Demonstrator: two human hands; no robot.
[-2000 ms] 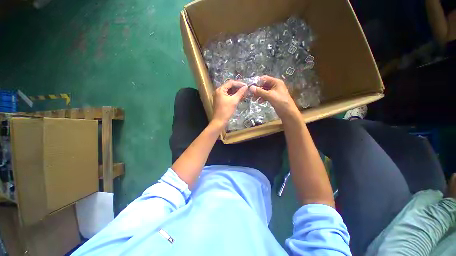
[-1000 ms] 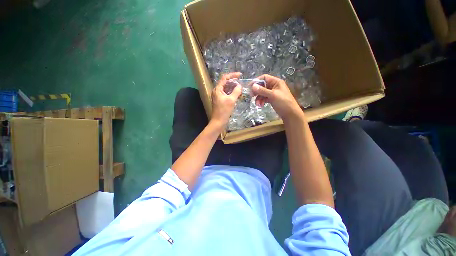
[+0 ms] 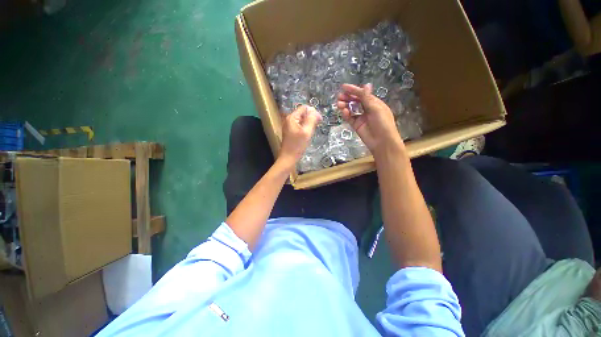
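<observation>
A large open brown carton stands in front of my knees. Many loose clear plastic parts lie inside it. My right hand is over the parts with its palm turned up. A clear plastic part with a pale rim rests in its fingers. My left hand is to the left over the carton's near left corner, its thumb and fingertips pinched together. A small pale bright spot shows at its fingertips, too small to tell what it is. The hands are apart.
Another person's dark-trousered leg and pale green sleeve are close on my right. A wooden pallet with another carton stands at left. A blue crate and yellow-black tape lie beyond on the green floor.
The hands have moved apart from the clear piece stretched between them. My right hand has turned palm up with a clear part in it; my left fingers have closed together.
</observation>
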